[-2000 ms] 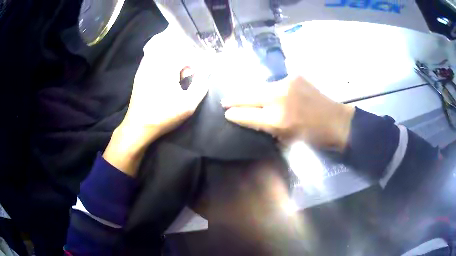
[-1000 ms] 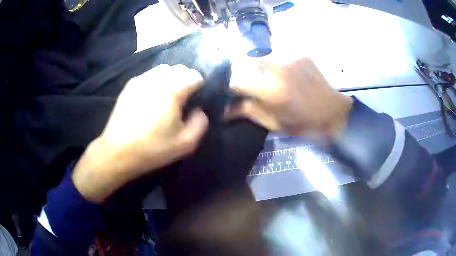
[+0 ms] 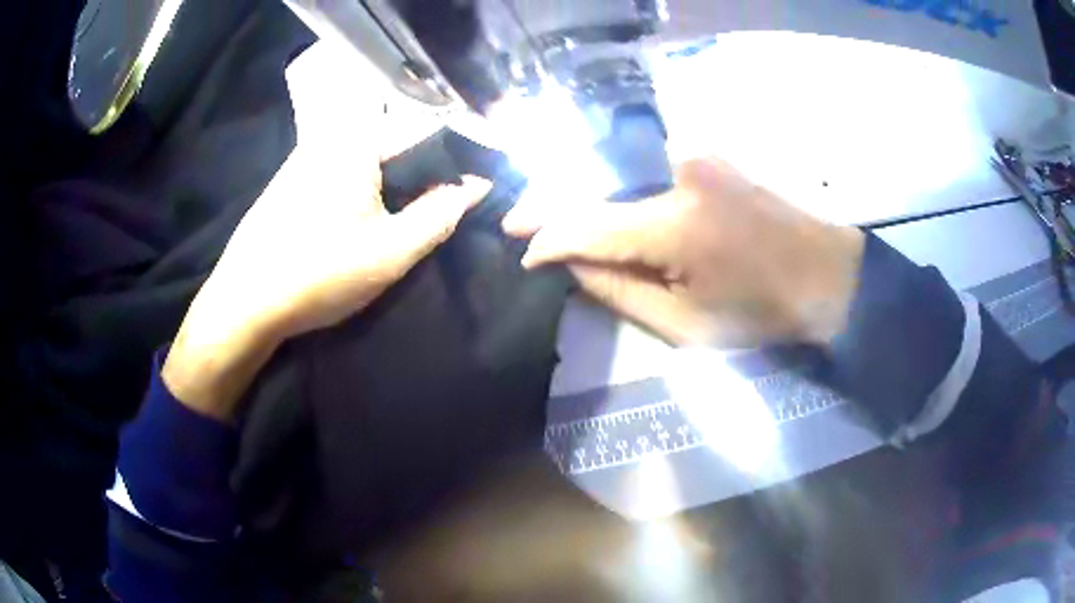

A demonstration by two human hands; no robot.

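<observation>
Black fabric covers the left of the table and hangs over its front edge. My left hand rests on it, thumb and fingers spread around a fold left of the needle area. My right hand holds the fabric's right edge with its fingertips, just in front of the presser foot area. Glare from the lamp hides the needle and foot. The sewing machine head stands above, with a grey-blue attachment right of the needle area.
A ruler scale runs along the table's front edge. Dark metal snips lie at the far right. A round yellowish-rimmed object is at the upper left. The white machine bed has a dark joint line.
My left hand has moved up towards the needle area and opened around the fabric since one second ago. The fabric lies flatter, and the machine head shows lower in view.
</observation>
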